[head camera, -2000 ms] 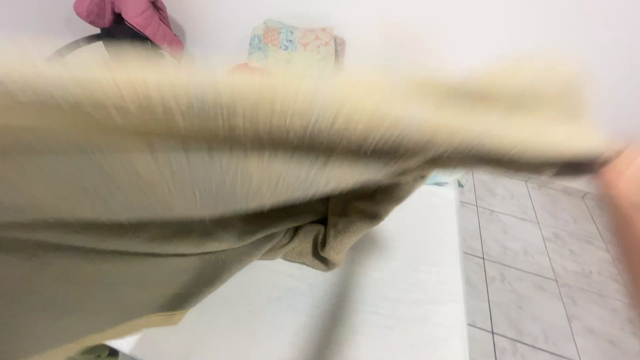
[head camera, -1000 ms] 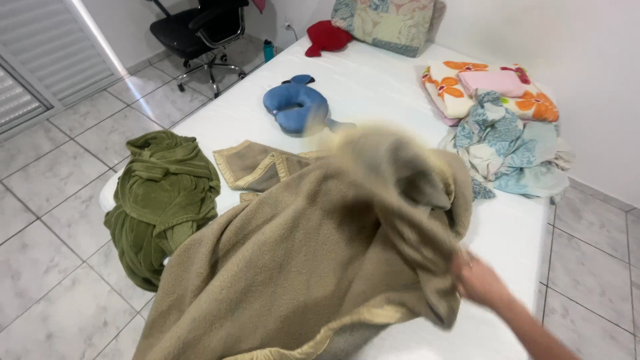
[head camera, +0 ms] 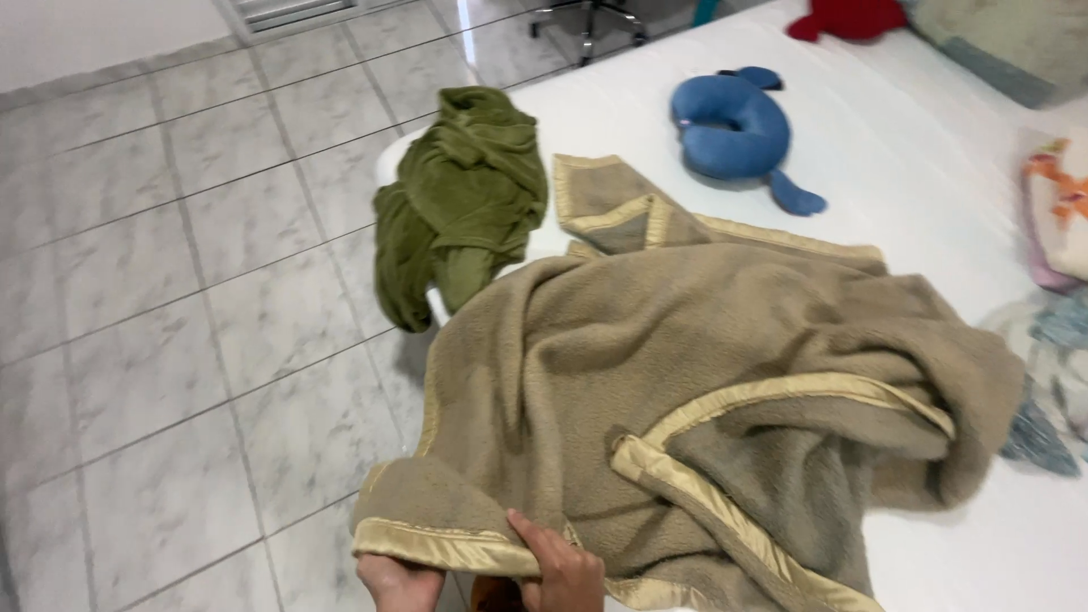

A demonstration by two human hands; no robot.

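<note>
A brown blanket (head camera: pixel 646 340) with shiny gold satin edging lies rumpled over the near part of the bed, one corner of it hanging past the bed's edge. My left hand (head camera: pixel 399 582) is under that corner at the satin trim, its fingers hidden by the cloth. Close beside it, my right hand (head camera: pixel 561 565) grips the same edge, thumb or finger on top. A folded-over flap of the blanket lies to the right of my hands. Beyond the blanket, a crumpled green blanket (head camera: pixel 476 187) rests on the bed's left corner.
On the white-sheeted bed (head camera: pixel 884 144) are a blue neck pillow (head camera: pixel 735 127), a red plush item (head camera: pixel 850 17), a patterned pillow (head camera: pixel 1003 42) and floral bedding (head camera: pixel 1062 204). Tiled floor (head camera: pixel 170 340) runs along the left, with a wheeled chair base (head camera: pixel 588 25) at the far side.
The brown blanket, blurred in motion earlier, now lies over the bed. My right hand has moved from its right side to the near left corner, where my left hand has come into view.
</note>
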